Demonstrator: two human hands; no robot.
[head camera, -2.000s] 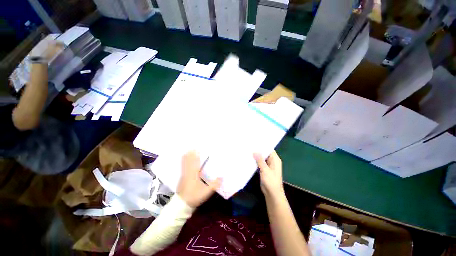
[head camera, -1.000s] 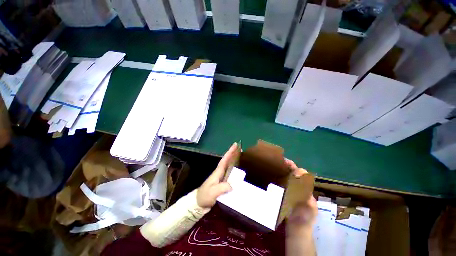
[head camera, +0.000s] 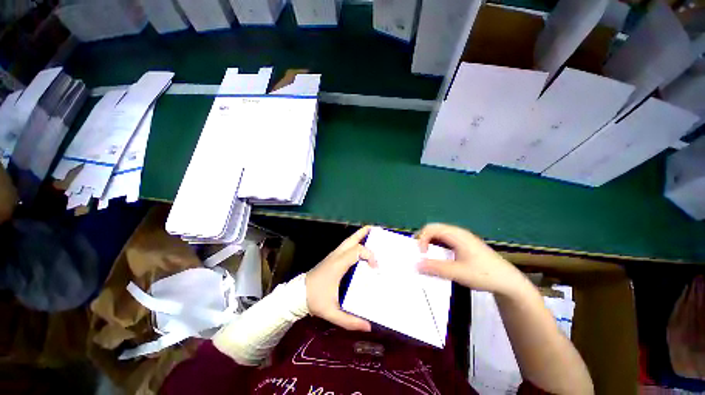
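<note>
A white carton (head camera: 402, 289) is held at my lap with its end facing up. The white flaps at this end lie folded across it, with a diagonal line between them. My left hand (head camera: 336, 285) grips the carton's left side, thumb on top. My right hand (head camera: 464, 258) lies over the right far corner with fingers on the flaps. The carton's lower body is hidden. A stack of carton blanks (head camera: 270, 146) lies on the green bench (head camera: 371, 170) ahead, slightly left.
Open cartons (head camera: 526, 116) stand at right, closed cartons (head camera: 259, 9) along the far side. More blanks (head camera: 108, 146) lie at left. A scrap box with kraft paper (head camera: 124, 293) and white scraps (head camera: 189, 301) is at lower left. A supply box (head camera: 611, 308) holding blanks is at lower right.
The carton's end was open with brown flaps raised; now white flaps lie folded over it. My right hand has moved from the carton's right side onto its top. The view has shifted slightly.
</note>
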